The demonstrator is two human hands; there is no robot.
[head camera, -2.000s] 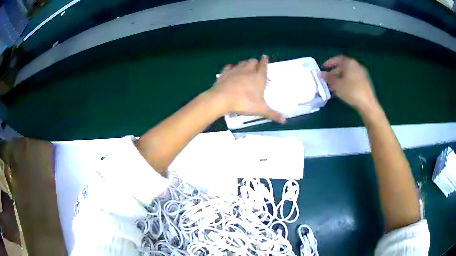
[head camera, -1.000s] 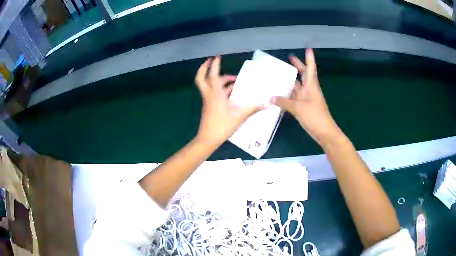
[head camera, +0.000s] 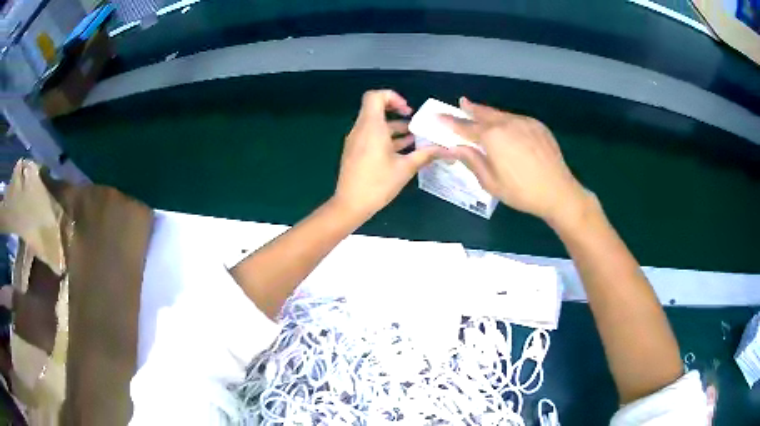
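Observation:
A white retail box (head camera: 454,185) with small print on its side stands tilted between my hands over the dark green belt. My left hand (head camera: 375,158) holds its left side, with the thumb across its front. My right hand (head camera: 521,162) lies over its top and right side, with fingers on the white top panel. The fingers hide part of the box. A tangled pile of white coiled cables (head camera: 383,366) lies at the near edge, below the box.
White flat cartons (head camera: 521,291) lie between the cables and the belt rail (head camera: 708,287). A torn brown paper liner (head camera: 104,291) is at left. A leaflet stack (head camera: 750,354) is at the right edge, and a small white ring (head camera: 689,358) lies near my right forearm.
The box was flat under my left hand, then raised and tilted between both hands. Now its printed side faces me and my right hand has moved over its top. The camera view has shifted.

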